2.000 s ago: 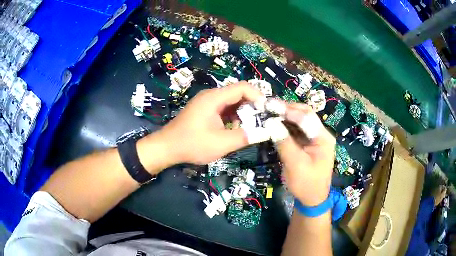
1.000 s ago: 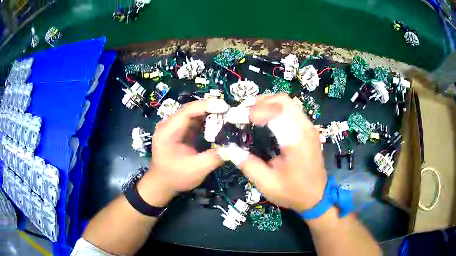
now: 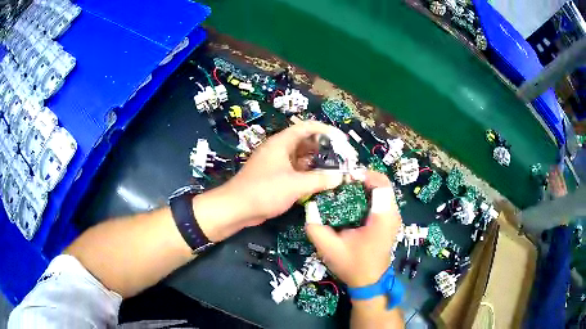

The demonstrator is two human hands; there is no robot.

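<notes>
My left hand (image 3: 276,170), with white finger coverings and a black watch, grips a white plastic socket block (image 3: 344,154) with dark parts at its inner side. My right hand (image 3: 360,241), with white finger coverings and a blue wrist strap, holds a green circuit board (image 3: 342,204) between thumb and fingers, component side hidden. The board is just below the white block, close against it. The fingers hide where the two meet and any wires between them.
Wired board assemblies (image 3: 211,97) lie scattered on the dark bench mat (image 3: 138,183) around my hands. Blue trays (image 3: 122,58) with whitish-grey shells (image 3: 32,132) stand at left. A green conveyor belt (image 3: 411,71) runs behind. An open cardboard box (image 3: 514,283) is at right.
The view has swung. The green board now shows in my right hand below the white block; one second ago both hands were around white and dark parts, with no board visible in them.
</notes>
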